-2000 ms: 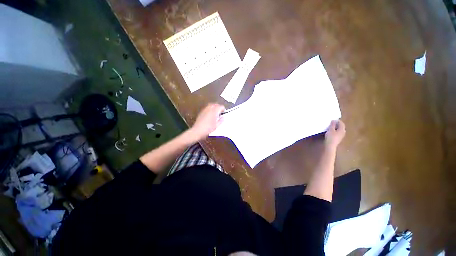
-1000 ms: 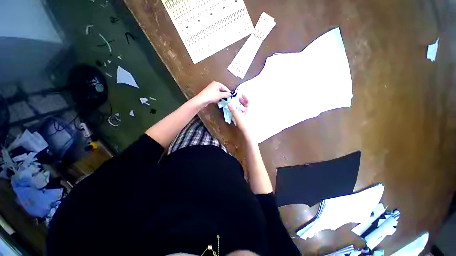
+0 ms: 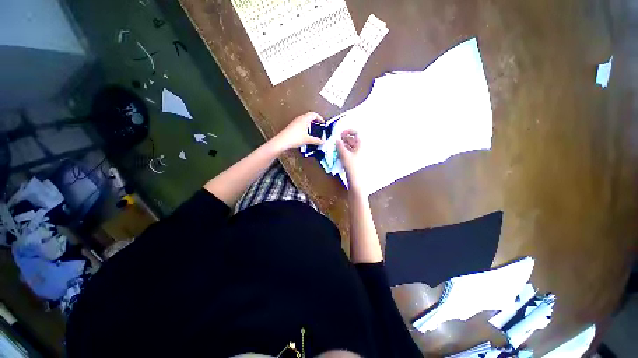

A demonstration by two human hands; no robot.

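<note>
A white stack of cut panels (image 3: 434, 105) lies on the brown table in front of me, its near left end bunched and lifted, showing dark and pale blue layers. My left hand (image 3: 305, 131) is closed on the dark and pale layers at that end. My right hand (image 3: 348, 144) is at the bunched end beside it, fingers curled against the layers; whether it grips any is unclear. A cream label sheet (image 3: 301, 35) with rows of marks and a narrow label strip (image 3: 355, 61) lie beyond the stack.
A black panel (image 3: 443, 249) lies at the lower right beside a stack of white panels (image 3: 483, 294) and bundled pieces (image 3: 528, 321). A small scrap (image 3: 604, 72) is far right. The table edge (image 3: 231, 91) runs at left; a black fan (image 3: 120, 119) and scraps are beyond.
My right hand has left the stack's right edge and come to the left end beside my left hand. That end is now bunched, showing more dark layers than a second ago. The view has shifted.
</note>
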